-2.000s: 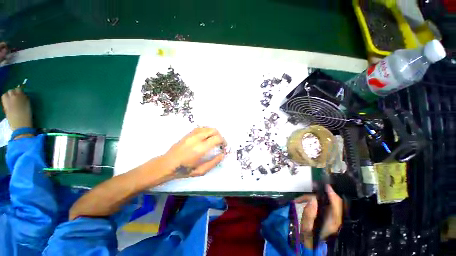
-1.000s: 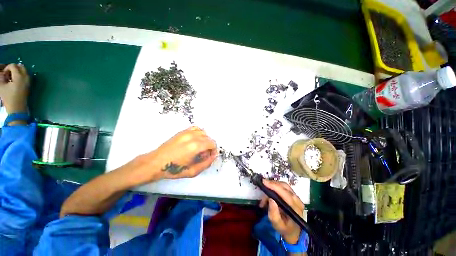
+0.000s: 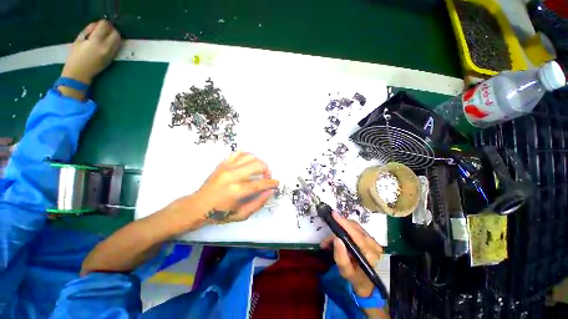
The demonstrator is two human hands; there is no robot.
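My left hand (image 3: pixel 240 187) is over the middle of the white work board (image 3: pixel 274 93), fingertips pinched together; what lies between them is too small to make out. My right hand (image 3: pixel 354 249) holds the black soldering iron (image 3: pixel 341 234) like a pen, its thin metal tip pointing up-left among the small soldered pieces (image 3: pixel 339 192), a short way right of my left fingertips. A heap of small dark green-brown components (image 3: pixel 202 112) lies at the board's upper left. The tan roll (image 3: pixel 405 190) with whitish matter in its centre stands right of the pieces.
The fume fan (image 3: pixel 395 145), a clear bottle (image 3: pixel 507 98) and a yellow parts tray (image 3: pixel 464 37) are at the right. A yellow sponge (image 3: pixel 487 240) lies lower right. A solder wire spool (image 3: pixel 75 189) is at the left, beside a neighbour's blue sleeve and hand (image 3: pixel 93 50).
My right hand came up from the board's front edge with the iron over the pieces, and the tip has since shifted slightly right. The neighbour's hand moved up and right to the white strip.
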